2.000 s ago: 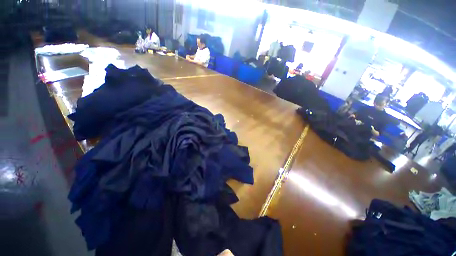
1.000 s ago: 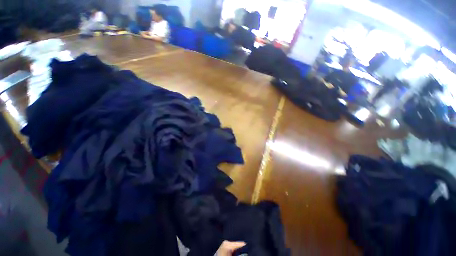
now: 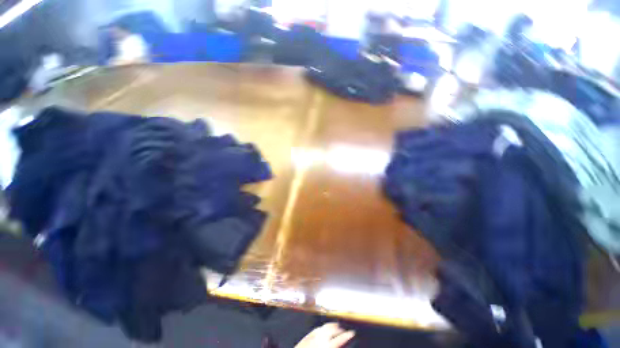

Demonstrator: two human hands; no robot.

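The view is motion-blurred. My left hand shows only in part at the bottom edge, in front of the table edge, fingers towards the right. Dark cloth lies around it; whether the fingers grip it cannot be told. My right hand is not in view. The left garment pile of navy and black cloth hangs over the near edge of the brown table. The right garment pile is a dark bundle with a pale strip, also hanging over the edge.
Pale green cloth lies beyond and right of the right bundle. A black garment heap is at the table's far side. Blue bins stand behind it. A blurred person in white is at the far left.
The view has swung right and down. Both piles have shifted left in the picture, and the near table edge now shows. The black cloth no longer lies on the tabletop beside the left pile.
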